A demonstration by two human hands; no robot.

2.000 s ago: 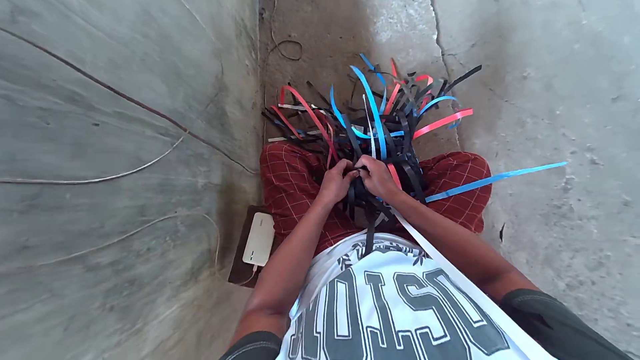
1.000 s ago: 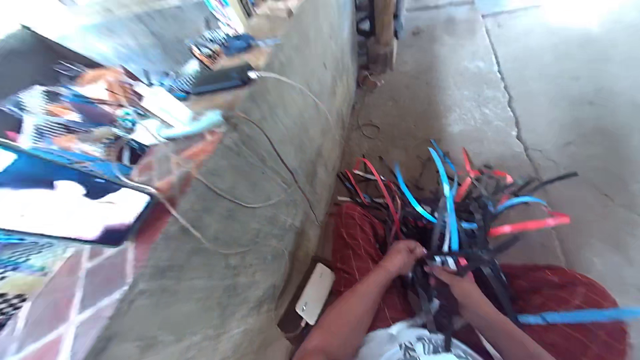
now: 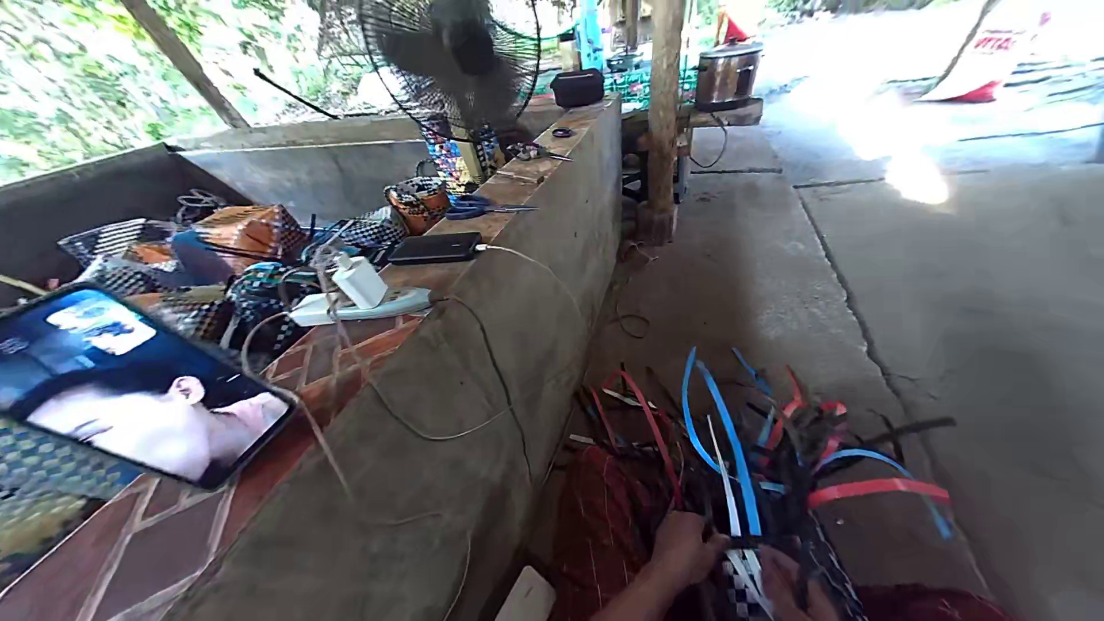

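Note:
At the bottom right, a partly woven piece of plastic strapping (image 3: 743, 580) lies in my lap, with blue, red, white and black strap ends fanning out from it. My left hand (image 3: 683, 548) pinches a black strap at the weave's left side. Just right of it, my right hand (image 3: 789, 586) is blurred and cut by the lower edge, its fingers at the same black strap. A long red strap (image 3: 880, 492) sticks out to the right, and blue straps (image 3: 733, 440) rise above my hands.
A concrete wall (image 3: 414, 492) runs along my left. On its tiled ledge are a tablet (image 3: 147, 388) showing a person, a power strip (image 3: 371, 306), a black phone (image 3: 435, 248), scissors (image 3: 483, 207) and a fan (image 3: 466, 52). Woven bags (image 3: 250, 233) lie behind. A wooden post (image 3: 664, 112) stands ahead.
The view has swung up and left, bringing the ledge and fan into sight. Both hands have stayed close together at the weave.

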